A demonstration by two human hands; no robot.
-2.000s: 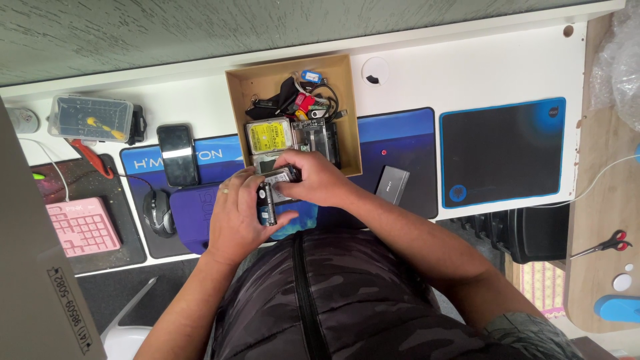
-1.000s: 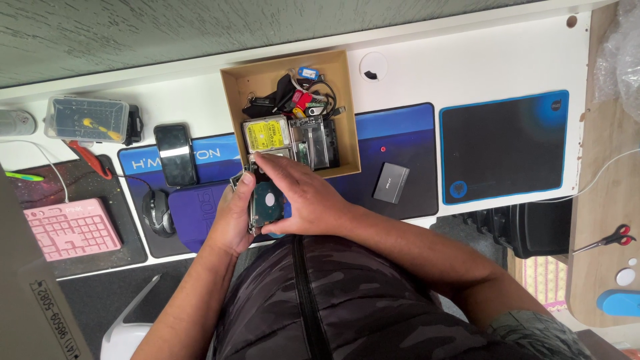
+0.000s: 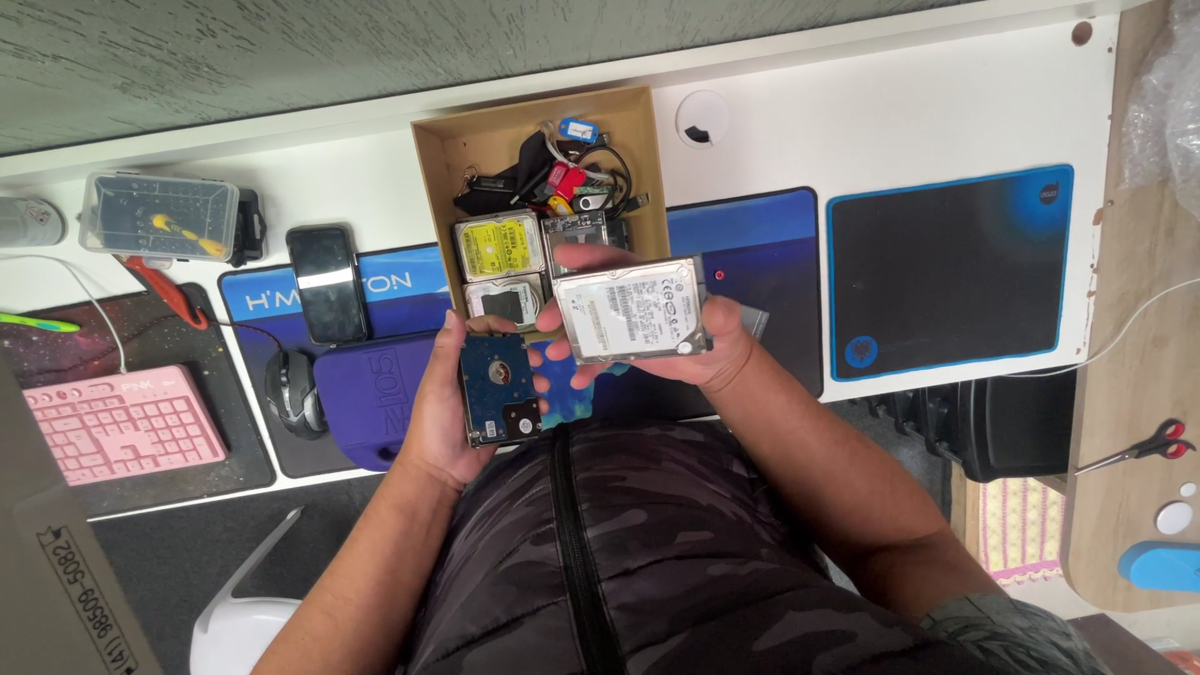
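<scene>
My left hand (image 3: 442,403) holds a 2.5-inch hard drive (image 3: 489,375) with its blue circuit-board side showing. To its right, my right hand (image 3: 703,347) grips a second hard drive (image 3: 628,314), whose white-labelled metal face shows. The two drives are apart. Just beyond them is a cardboard box (image 3: 436,178). In it lie a hard drive with a yellow label (image 3: 500,247), another hard drive (image 3: 506,302) partly behind my fingers, a dark drive enclosure (image 3: 577,232) partly hidden by my right hand, cables and USB sticks.
A smartphone (image 3: 327,286), a computer mouse (image 3: 294,394), a purple case (image 3: 370,398) and a clear plastic organizer (image 3: 159,217) are on the left, with a pink keyboard (image 3: 131,424). A mouse pad (image 3: 947,272) and scissors (image 3: 1139,448) are on the right.
My hands were together over the drives; now they are apart, one drive in each. The drive in my right hand has come into plain view, labelled face showing.
</scene>
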